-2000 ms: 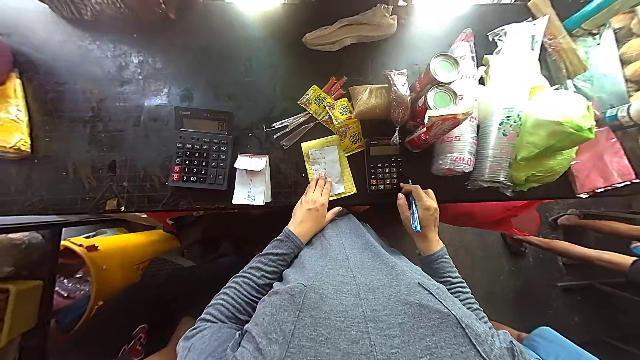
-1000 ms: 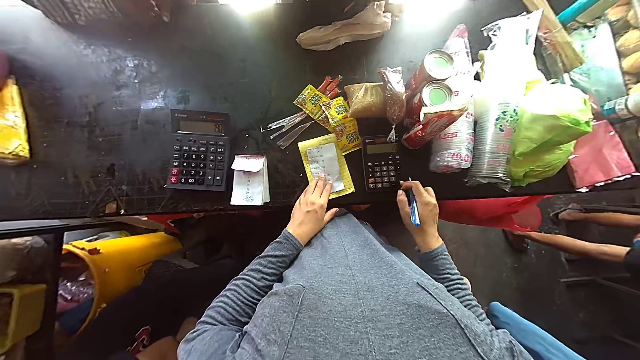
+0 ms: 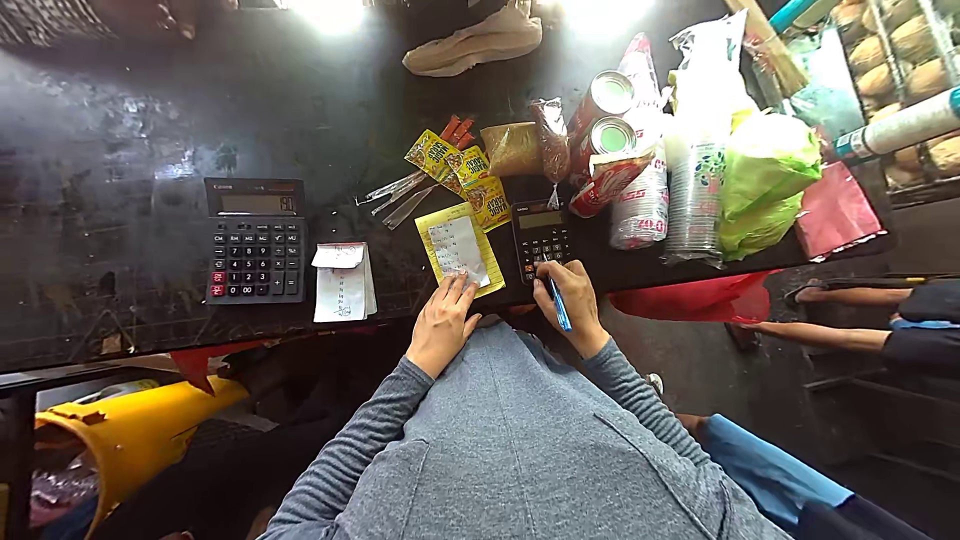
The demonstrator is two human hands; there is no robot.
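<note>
My left hand (image 3: 444, 321) lies flat, its fingertips on the lower edge of a small handwritten white slip (image 3: 456, 246), which rests on a yellow lined pad (image 3: 491, 274). In my right hand (image 3: 574, 304) is a blue pen (image 3: 560, 306), while its fingers reach over the lower keys of a small black calculator (image 3: 541, 225). A larger black calculator (image 3: 256, 244) stands farther left, with a folded white notepad (image 3: 341, 289) bearing writing beside it. Yellow seasoning sachets (image 3: 487, 201) lie just above the yellow pad.
Right of the small calculator stand red cans (image 3: 611, 135), wrapped plastic cups (image 3: 694, 187), a green plastic bag (image 3: 769, 180) and a pink packet (image 3: 836, 210). A bag of brown granules (image 3: 512, 148) lies behind. A pale cloth bag (image 3: 476, 41) lies at the back. Another person's legs (image 3: 832, 334) show at right.
My right hand has moved from beside the small calculator's lower corner up onto its keys, with the pen still in it. My left hand stays on the slip.
</note>
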